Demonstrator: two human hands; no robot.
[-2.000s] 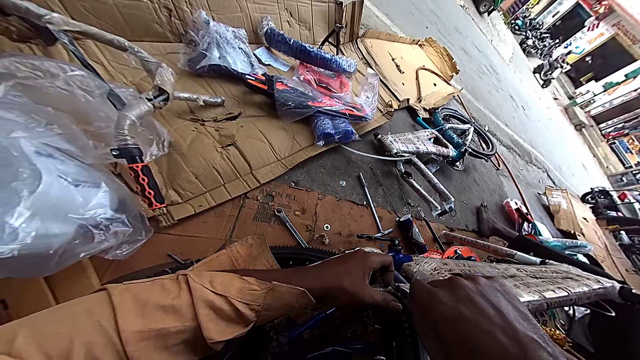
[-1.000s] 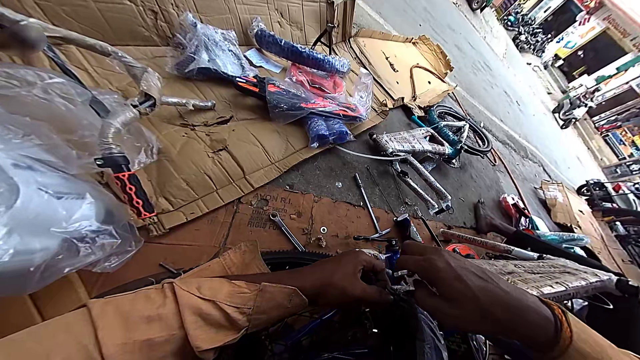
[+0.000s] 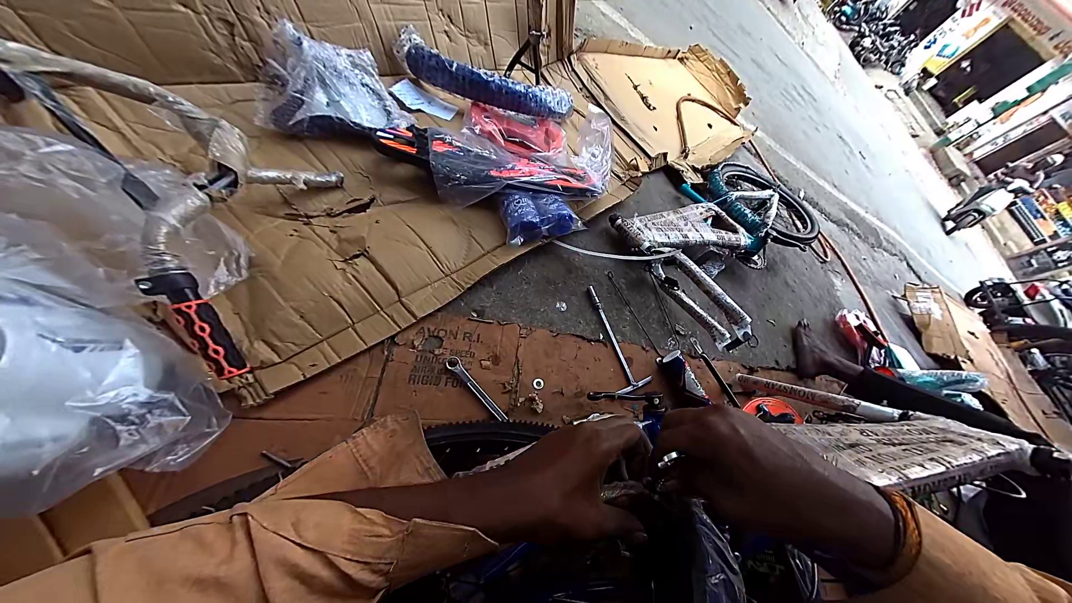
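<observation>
My left hand (image 3: 578, 481) and my right hand (image 3: 737, 469) meet at the lower middle, fingers bent around a small part near the wheel of a bicycle; the part is hidden by the fingers. A black bicycle tyre (image 3: 481, 434) curves behind my left forearm. Right of my right hand runs a bicycle frame tube wrapped in printed paper (image 3: 904, 448). Just beyond the hands lie a blue and dark can or tube (image 3: 682, 377), a T-handle wrench (image 3: 613, 339) and an orange-red round container (image 3: 772, 409). A combination wrench (image 3: 476, 388) rests on the cardboard.
Large cardboard sheets (image 3: 335, 285) carry plastic-wrapped parts (image 3: 519, 163). A wrapped handlebar with a black and orange grip (image 3: 209, 331) and a clear plastic bag (image 3: 92, 402) are at left. Another wrapped frame (image 3: 691, 230) lies on the pavement. A person's bare foot (image 3: 808, 347) shows at right.
My right hand has moved up from the paper-wrapped tube to beside my left hand. Both hands stay close together over the wheel.
</observation>
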